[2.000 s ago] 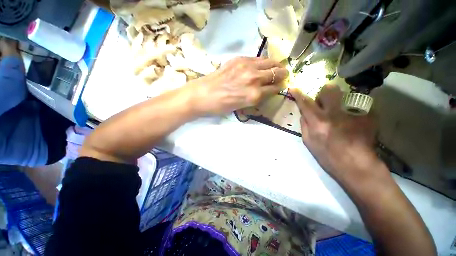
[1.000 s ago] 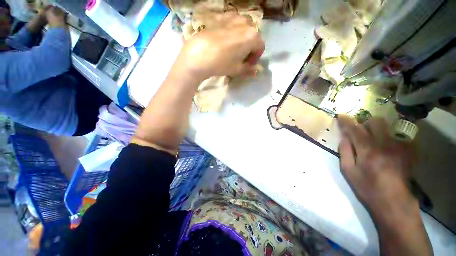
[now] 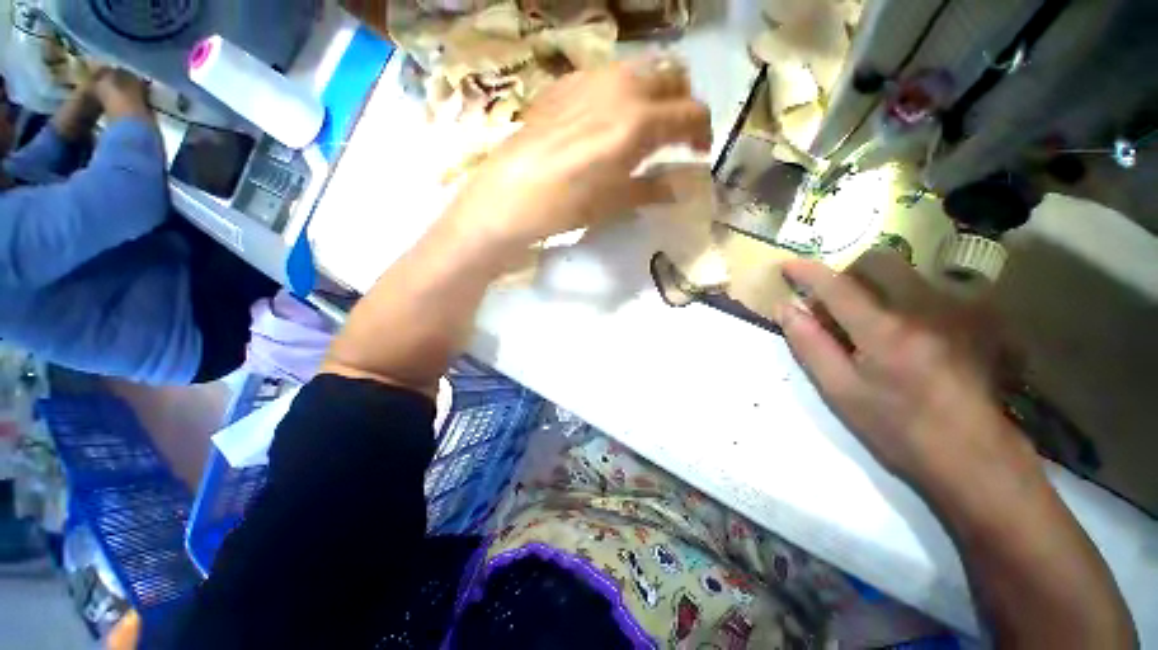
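Note:
My left hand (image 3: 591, 152) is blurred, left of the needle area, with its fingers closed on a thin beige fabric piece (image 3: 692, 210) that hangs below them. The piece is blurred and reaches toward the needle plate. My right hand (image 3: 876, 349) is over the machine bed, in front of the lit needle area. Its thumb and index fingertips are close together at a beige surface; whether they grip fabric is unclear. The presser foot area (image 3: 819, 210) is under bright light. Sewn beige pieces (image 3: 798, 89) are bunched behind it.
A loose heap of beige pieces (image 3: 489, 76) lies at the back left of the white table (image 3: 610, 368). The machine head (image 3: 1003, 89) and ribbed knob (image 3: 975, 258) are at the right. A thread cone (image 3: 260, 95), blue crates (image 3: 489, 425) and another person's sleeve (image 3: 95, 241) are left.
My left hand went from the needle to the heap, then came back partway right with a beige piece. My right hand's fingertips have moved slightly left, and the camera view has shifted.

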